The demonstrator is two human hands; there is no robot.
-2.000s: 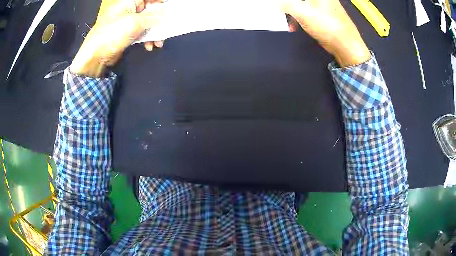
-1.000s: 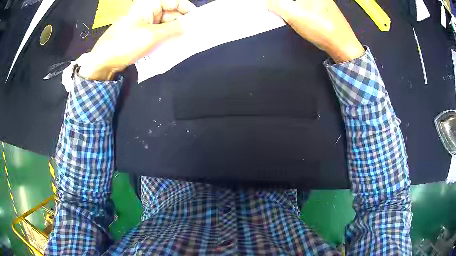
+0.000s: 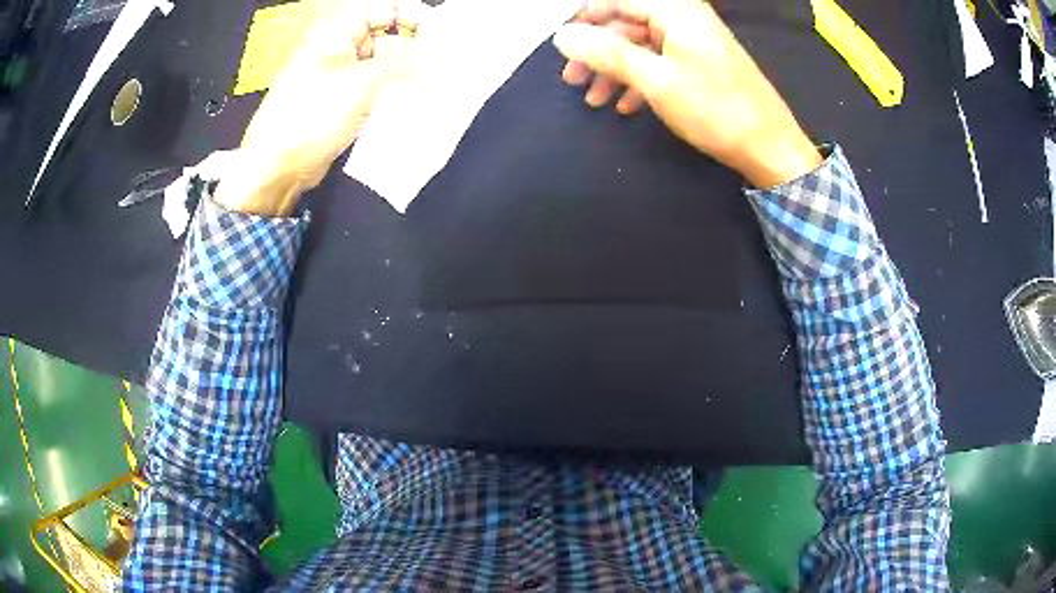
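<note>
A white paper pattern [image 3: 446,99] slants across the upper middle, its lower end hanging toward the lower left. My left hand [image 3: 336,99] holds its left edge, fingertips partly cut off by the top of the picture. My right hand [image 3: 672,75] has its thumb and fingertips at the pattern's upper right edge and seems to pinch it; the exact contact is washed out. A dark fabric piece [image 3: 579,255] lies flat on the dark table [image 3: 556,382], hard to tell apart from it except for its lower edge.
Yellow card patterns [image 3: 859,52] lie at the top right and behind my left hand. Dark snips [image 3: 148,185] with a white cloth strip [image 3: 183,199] lie beside my left wrist. A metal iron tip [image 3: 1033,324] shows at the right edge. A thin white stick [image 3: 970,156] lies at the right.
The white pattern has turned from lying level to a steep slant. My right hand has moved left. The dark fabric piece has come out from under glare, and more of the snips' white strip shows.
</note>
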